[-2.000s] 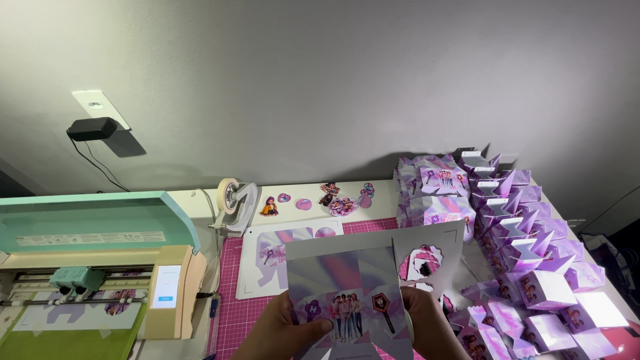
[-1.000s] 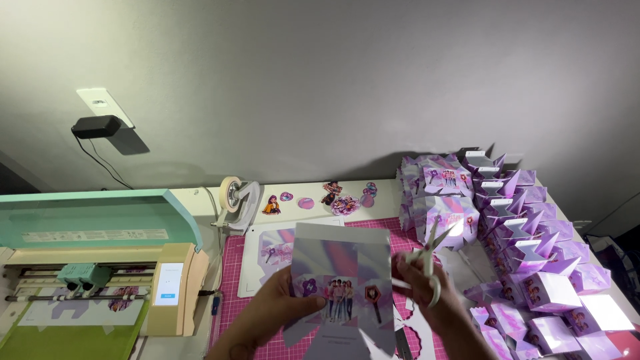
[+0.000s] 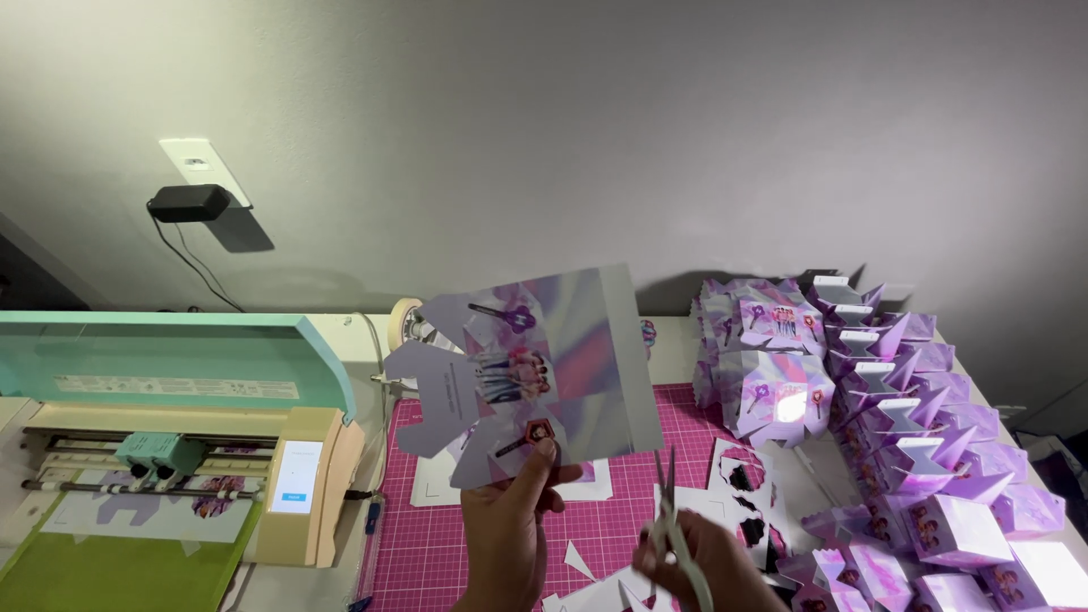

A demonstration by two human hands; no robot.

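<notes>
My left hand grips a printed purple cardstock cutout by its lower edge, thumb on the front. The cutout is turned sideways, with flaps on the left and a pale strip on the right. My right hand holds scissors with pale handles, blades pointing up and slightly parted, just below the cutout's lower right corner and apart from it. Under both hands lies a pink gridded cutting mat. White paper scraps lie on it near the right hand.
A cutting machine with a teal lid and green mat stands at left. A tape dispenser is behind the cutout. Stacked flat cutouts and rows of folded purple boxes fill the right side. A black adapter hangs from a wall outlet.
My left hand has raised the cutout and turned it from upright to sideways. Two seconds ago both hands held cardstock; a second ago the scissors were in my right hand, which is now lower.
</notes>
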